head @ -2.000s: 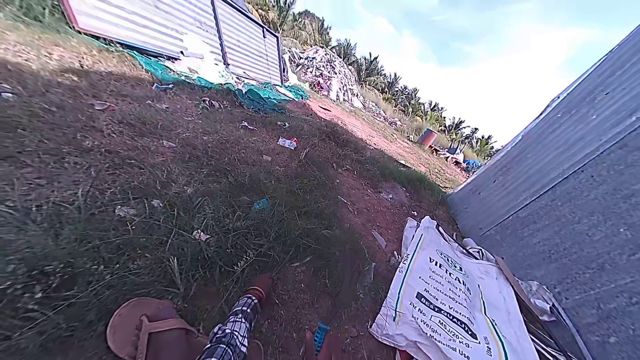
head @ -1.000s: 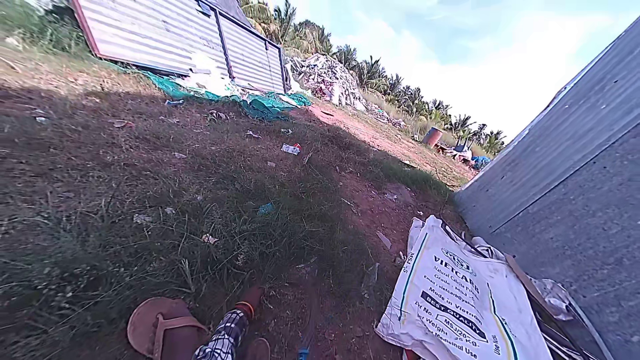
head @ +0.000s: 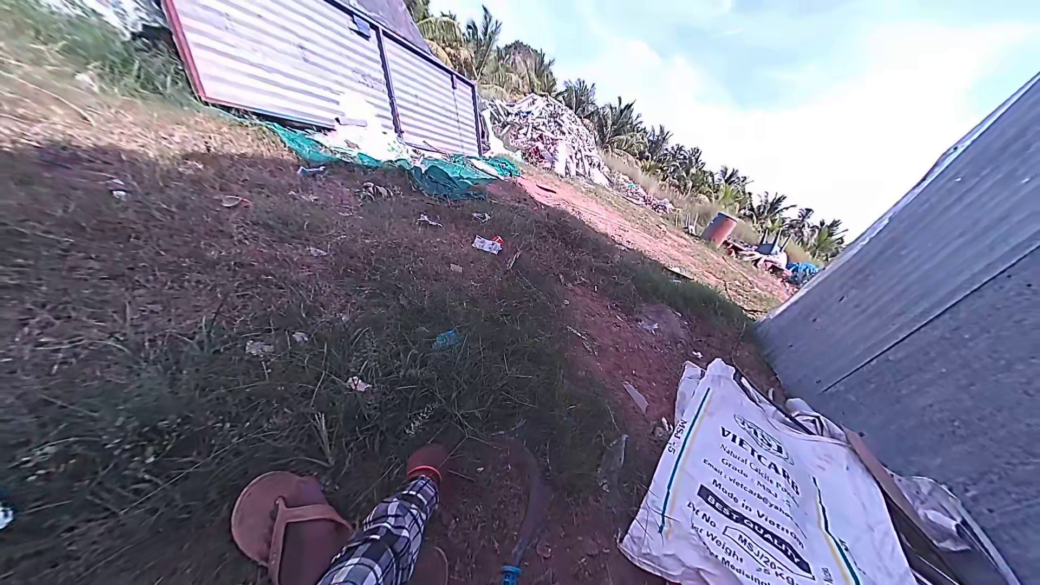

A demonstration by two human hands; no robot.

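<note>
My left hand [head: 428, 460], with an orange-red band at the wrist and a black-and-white plaid sleeve, is low against the grass at the bottom centre. Its fingers are blurred and dark, so their grip cannot be told. Just to its right a dark curved blade, apparently a sickle's [head: 532, 496], arcs over the reddish soil, with a blue part [head: 510, 574] at its lower end by the frame's bottom edge. My right hand is out of view. A foot in a brown thong sandal [head: 253, 520] stands left of the sleeve.
A white printed woven sack [head: 699, 520] lies at lower right, against a grey sheet wall [head: 910, 357]. Scraps of litter [head: 487, 244] dot the grass. Farther off are green netting [head: 451, 179], a corrugated metal panel [head: 284, 61], a waste heap [head: 552, 134] and a rusty drum [head: 719, 229].
My left hand stays low by the grass throughout. The blue part beside it, a little higher in the frame two seconds ago, is now at the bottom edge.
</note>
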